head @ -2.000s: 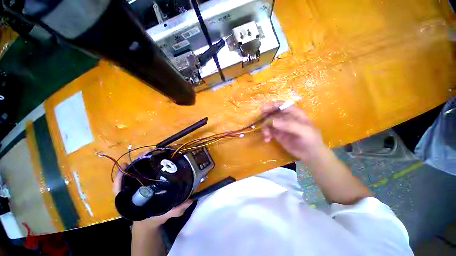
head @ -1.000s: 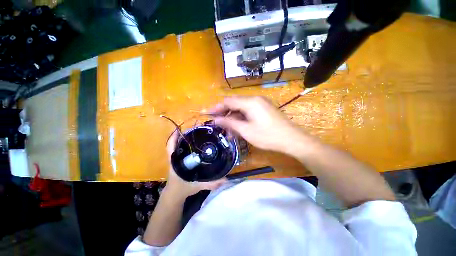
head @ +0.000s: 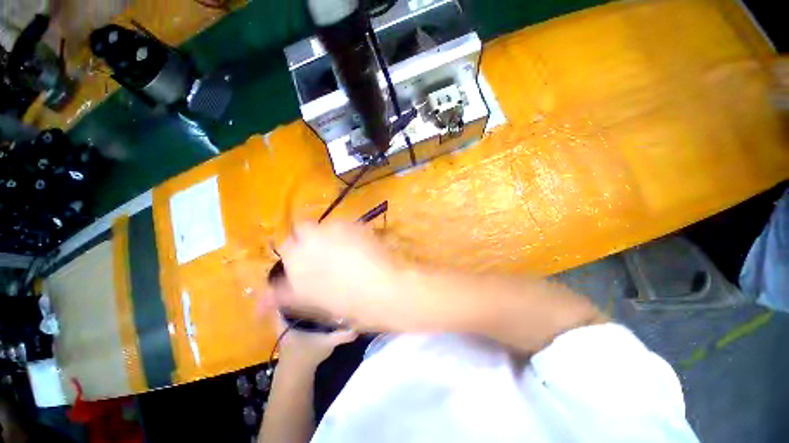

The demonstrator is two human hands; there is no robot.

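Observation:
The black appliance housing (head: 303, 317) lies at the front edge of the orange bench, mostly hidden under my right hand. My left hand (head: 313, 340) holds it from the near side. My right hand (head: 333, 270) is blurred and lies over the top of the housing; its fingertips and what they touch cannot be made out. A dark strip (head: 374, 212) sticks out beyond my right hand. The electric screwdriver (head: 359, 82) hangs from above, its tip in front of the screw feeder.
The twin screw feeder (head: 407, 112) stands at the bench's far edge. A white paper (head: 197, 219) is stuck on the orange bench (head: 554, 190). Black units (head: 43, 186) are piled at far left, another unit (head: 164, 78) on the green strip. A person's hand (head: 781, 82) is at the right edge.
My right hand has moved from the wires at the housing's far side to over the housing and now covers it. The view has shifted, and the screwdriver now shows in front of the feeder's left part.

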